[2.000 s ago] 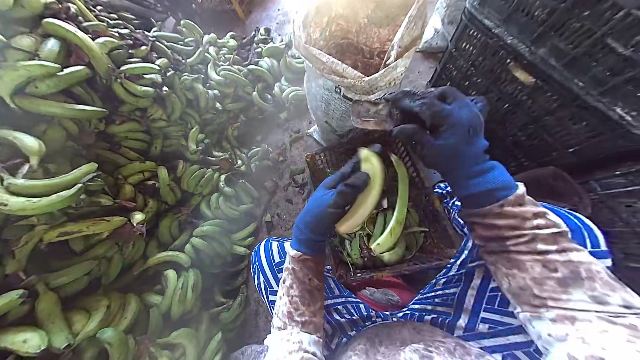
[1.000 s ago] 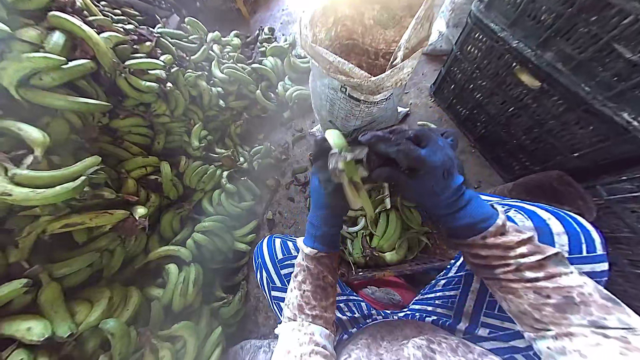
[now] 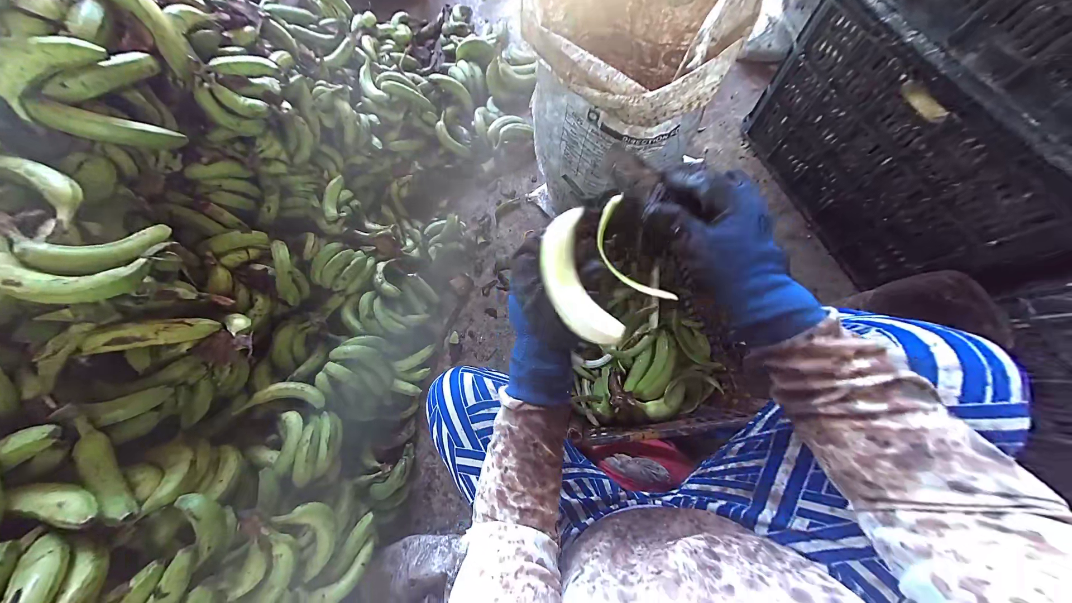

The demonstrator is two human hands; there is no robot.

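Note:
My left hand [image 3: 540, 322], in a blue and dark glove, holds a peeled pale plantain [image 3: 574, 276]. To the right of that plantain a thin curved strip of green peel [image 3: 624, 264] shows, apart from it. My right hand [image 3: 724, 243], gloved alike, is closed on a dark, blurred object [image 3: 641, 180] that may be a blade; its shape is unclear. Beneath both hands, green plantains and peels [image 3: 657, 368] lie in a dark crate [image 3: 670, 429] between my legs.
A large heap of green plantains [image 3: 335, 360] covers the floor at left. An opened woven sack [image 3: 620, 109] stands ahead, beyond my hands. Black plastic crates [image 3: 888, 159] stand at right, and a red item [image 3: 641, 465] lies close to my lap.
The plantain in my left hand now shows pale flesh along its length. My right hand has moved away from my left, and a strip of peel has come apart between them.

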